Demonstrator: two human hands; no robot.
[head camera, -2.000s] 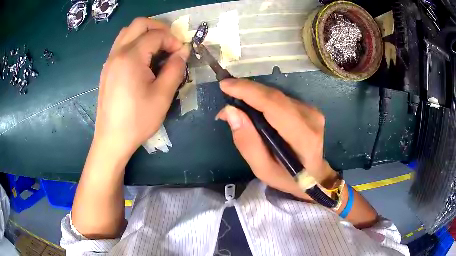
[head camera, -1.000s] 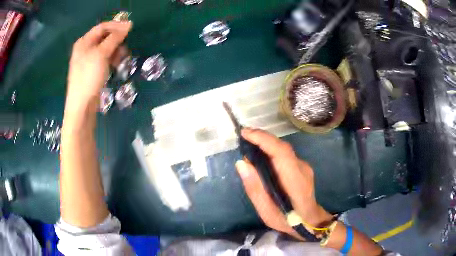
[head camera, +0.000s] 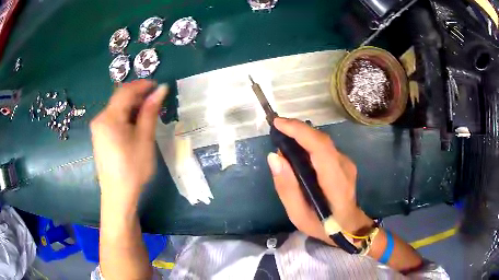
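My right hand (head camera: 320, 178) holds a black soldering iron (head camera: 298, 164) like a pen; its brownish tip is over the cream taped pad (head camera: 257, 90). My left hand (head camera: 128, 134) is raised left of the pad, blurred, with thumb and fingers bent close together; I cannot tell whether anything is between them. Several silvery round ornaments (head camera: 184, 30) lie on the green surface above my left hand. No ornament lies on the taped pad.
A round tub (head camera: 369, 85) of silvery grains stands at the pad's right end. A bulky black fixture (head camera: 465, 93) is right of it. Small dark-silver bits (head camera: 57, 112) lie scattered at the left. Torn tape strips (head camera: 189, 175) hang off the pad's near-left edge. Blue bins (head camera: 87, 240) are below.
My left hand has left the pad, reached to the ornament group, and come back down towards me. The iron's tip no longer touches the small piece, which is gone from the pad. The view has shifted.
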